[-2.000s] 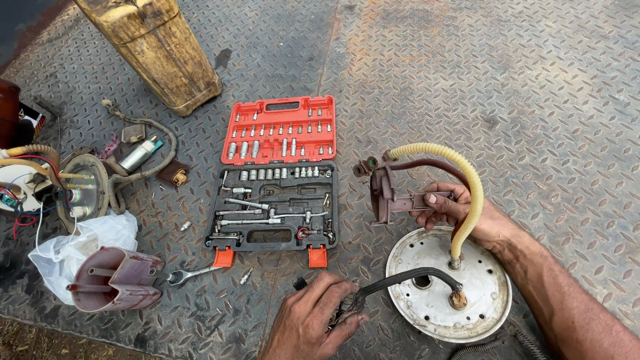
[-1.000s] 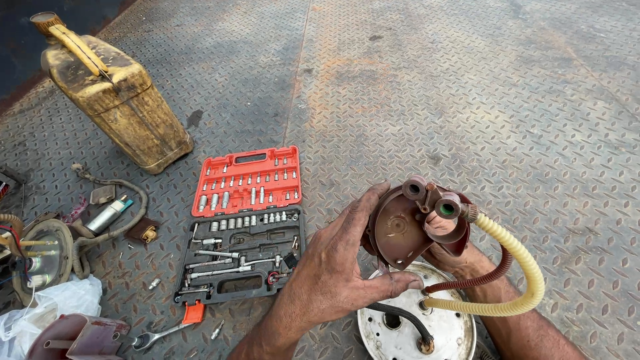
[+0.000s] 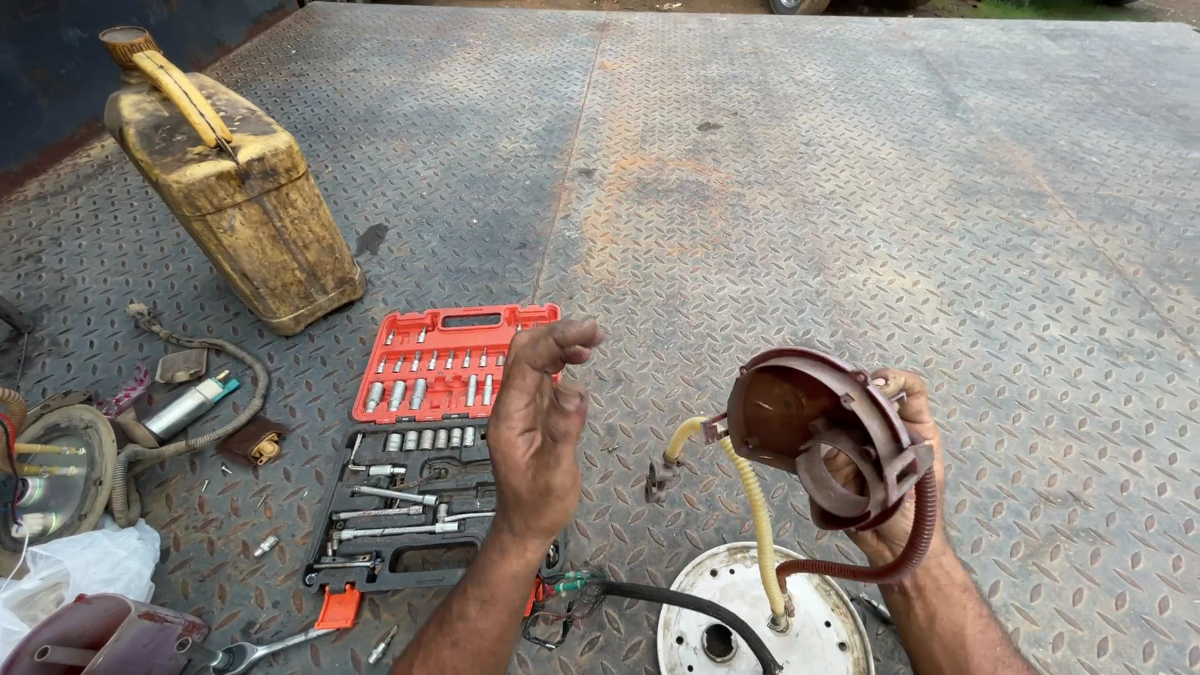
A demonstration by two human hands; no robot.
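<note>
My right hand [image 3: 895, 478] grips a brown plastic fuel pump housing [image 3: 778, 403] from behind and below, its hollow inside facing the camera. A ribbed brown hose [image 3: 914, 544] and a ribbed yellow hose [image 3: 750, 478] run down to a round white metal flange [image 3: 698, 600] on the floor. My left hand [image 3: 544, 422] is raised with nothing in it, palm towards the housing, in front of the socket set. A black sleeved cable [image 3: 666, 595] leads from the flange to loose wires with green connectors [image 3: 570, 583].
A socket set in a red and black case [image 3: 412, 567] lies left of centre. Behind it stands a dirty yellow jerrycan [image 3: 253, 206]. At left are a second flange [image 3: 70, 469], a cylindrical pump [image 3: 183, 408], a white plastic bag [image 3: 108, 558], a brown housing [image 3: 112, 637] and a ratchet wrench [image 3: 272, 647].
My left hand has let go of the housing and moved left. In my right hand the housing has turned, so its hollow inside shows. The view has tilted up.
</note>
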